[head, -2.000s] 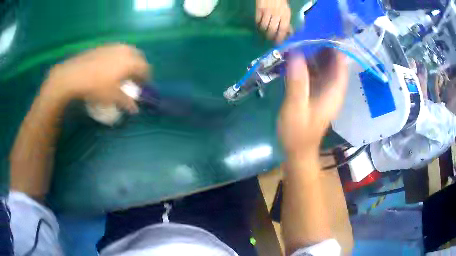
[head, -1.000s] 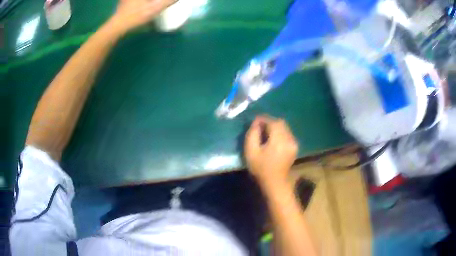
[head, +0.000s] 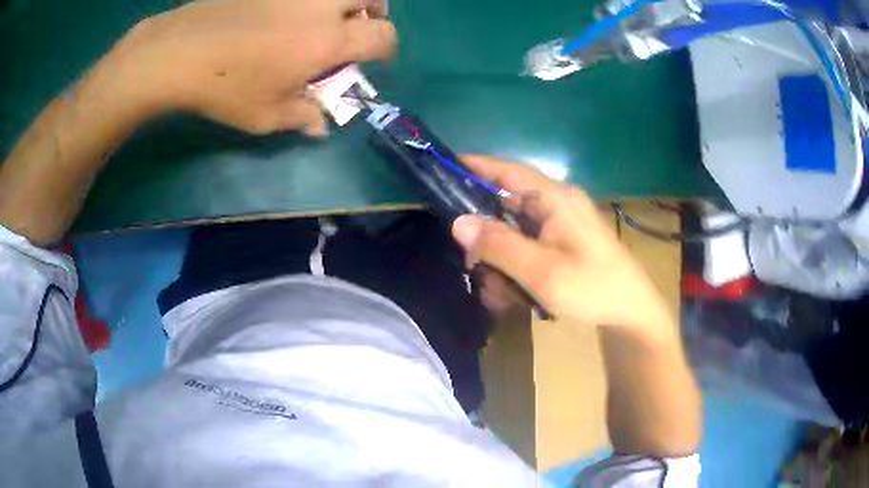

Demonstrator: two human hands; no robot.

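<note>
My left hand (head: 257, 67) holds the white barrel (head: 341, 93) of an appliance, most of it hidden by the fingers. My right hand (head: 562, 248) grips the lower part of the black handle (head: 429, 172), thumb on top. The handle slants down to the right from the barrel, over the belt's near edge. Its upper side looks open, with a blue wire and a small reddish wire showing inside near a pale connector piece. The blue screwdriver (head: 724, 21) lies at the top right, its metal nose (head: 553, 61) pointing left, touched by neither hand.
The dark-green belt (head: 610, 133) runs across behind the hands. The grey-white screw feeder (head: 753, 124) with a blue label stands at the right. A tan carton (head: 572, 381) is below the belt edge. Red shapes show low at left and at right (head: 715, 286). A black cable (head: 667, 229) hangs near the feeder.
My left hand has come back nearer from the far side of the belt, now with an appliance. My right hand has opened from a fist and taken the handle. The view has shifted.
</note>
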